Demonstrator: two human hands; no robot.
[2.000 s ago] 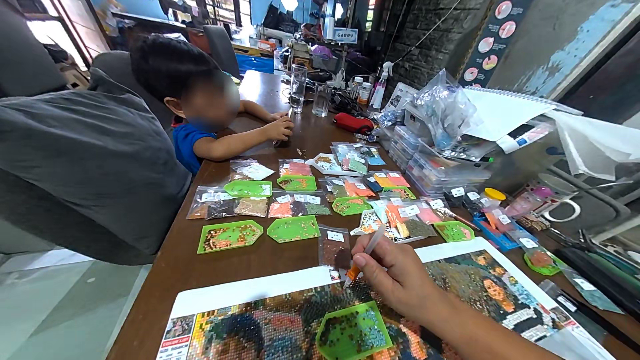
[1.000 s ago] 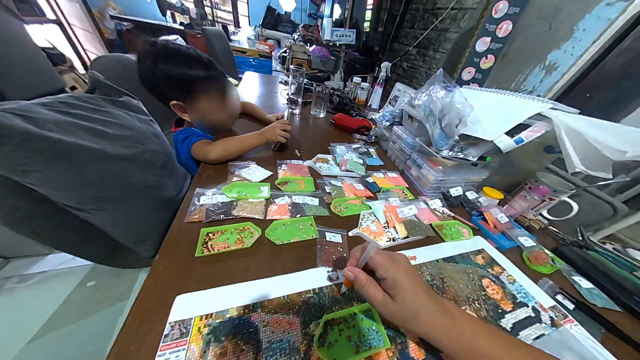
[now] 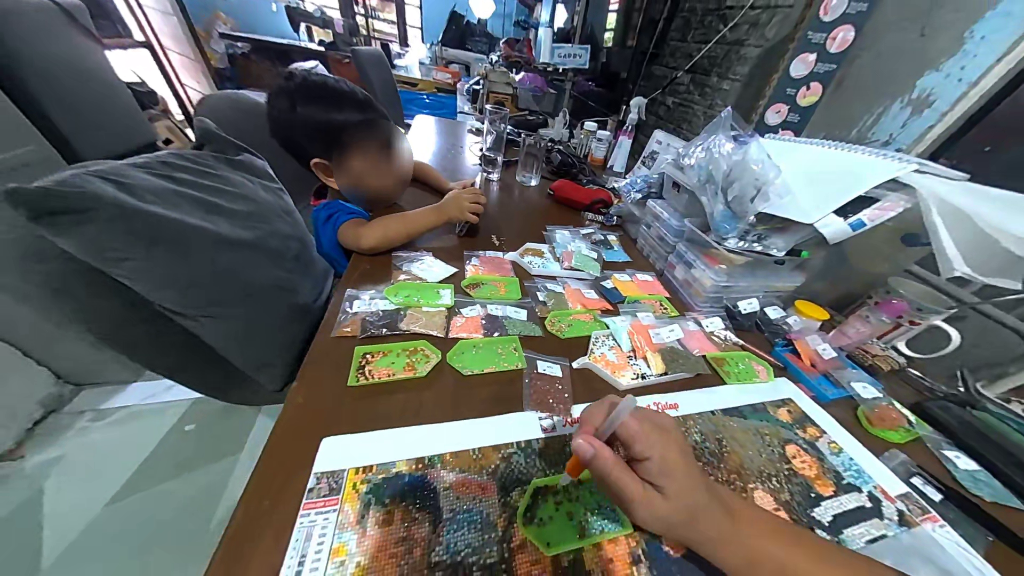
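Observation:
My right hand (image 3: 652,464) grips a diamond painting applicator pen (image 3: 602,436) with a clear barrel and an orange tip section. The pen's tip is at the upper edge of a green plastic tray (image 3: 560,524) that holds dark beads and some pale ones. This tray rests on a partly beaded diamond painting canvas (image 3: 432,448) with a white border. A small zip bag of brown beads (image 3: 547,386) lies at the canvas's top edge. My left hand is not in view.
Several green trays (image 3: 394,362) and bead bags (image 3: 490,318) lie beyond the canvas. A white tray (image 3: 632,360) holds mixed beads. Another person (image 3: 360,176) sits at the table's left edge, beside a grey cushion (image 3: 176,240). Clear boxes (image 3: 720,268) and a mug (image 3: 904,320) stand at right.
My right hand has moved with the pen from the canvas above the green tray down to the tray's edge. The other person's hands remain near the table's left edge.

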